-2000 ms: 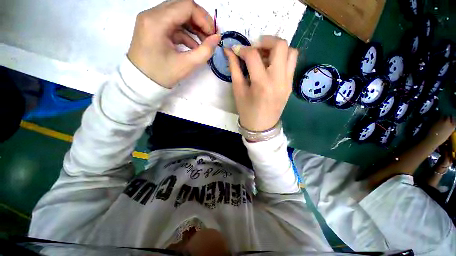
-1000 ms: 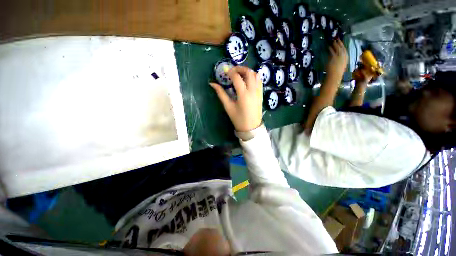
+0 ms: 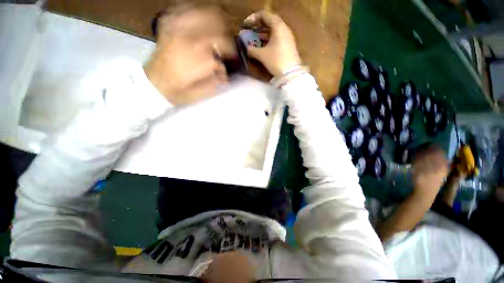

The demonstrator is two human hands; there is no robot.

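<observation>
My right hand (image 3: 279, 47) is over the brown board, with thumb and fingers around a small pale disc (image 3: 251, 38) with dark marks. A black, blurred thing (image 3: 236, 59), possibly a black housing, lies between my two hands, close to the disc. My left hand (image 3: 190, 58) is strongly blurred at the far edge of the white board, its fingers beside the black thing. Whether it grips anything cannot be seen. A dark curved edge (image 3: 156, 23) shows just left of my left hand.
The white board (image 3: 204, 141) lies in front of me, the brown board (image 3: 326, 41) beyond it. Many black-rimmed units with pale discs (image 3: 357, 137) stand on the green surface at right. Another person's arm (image 3: 411, 207) reaches near them, with a yellow tool (image 3: 467, 160) beyond.
My right hand has left the grouped units at right and moved over the brown board, now with a pale disc. My left hand has come back into view. The camera view has shifted.
</observation>
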